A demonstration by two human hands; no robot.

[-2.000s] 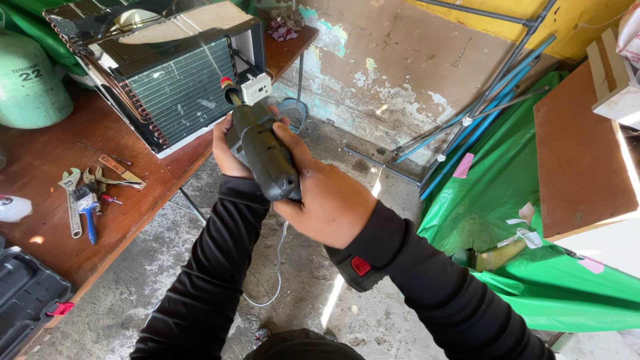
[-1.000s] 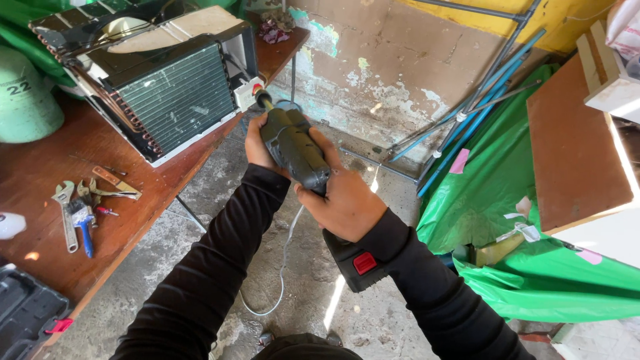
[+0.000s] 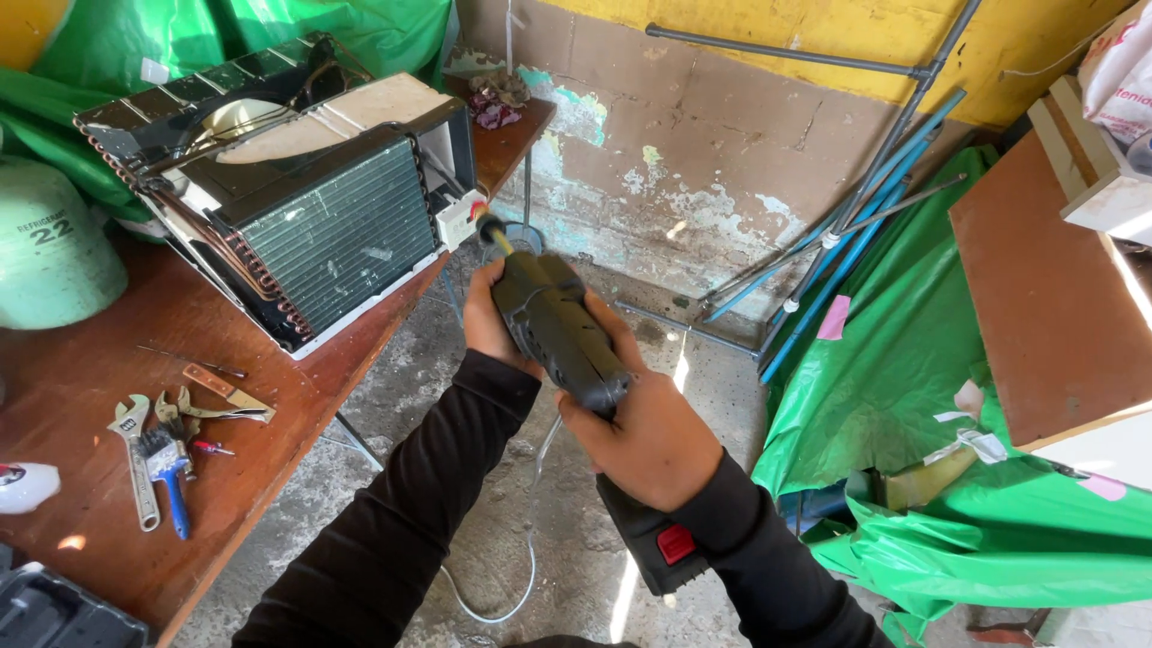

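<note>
Both my hands hold a black cordless drill (image 3: 562, 333) with a red-tabbed battery. My right hand (image 3: 661, 436) is wrapped around its rear and grip, while my left hand (image 3: 495, 319) supports the front from the left side. The drill's bit points up and left to the white control box (image 3: 457, 220) on the side of an opened window air conditioner (image 3: 342, 234), where a red part shows. Whether the tip touches the box cannot be told. The unit, with its finned coil and copper tubes, rests on the wooden table.
On the wooden table (image 3: 297, 387) lie an adjustable wrench (image 3: 137, 463), a blue-handled brush (image 3: 169, 477), pliers, a knife and a screwdriver. A green refrigerant cylinder (image 3: 58, 247) stands left. Metal pipes (image 3: 846, 234) lean on the wall beside a green tarp (image 3: 882, 414). A cable hangs below the drill.
The drill, held in both hands throughout, has shifted in view relative to the air conditioner; its bit stays near the white control box. The view has moved slightly.
</note>
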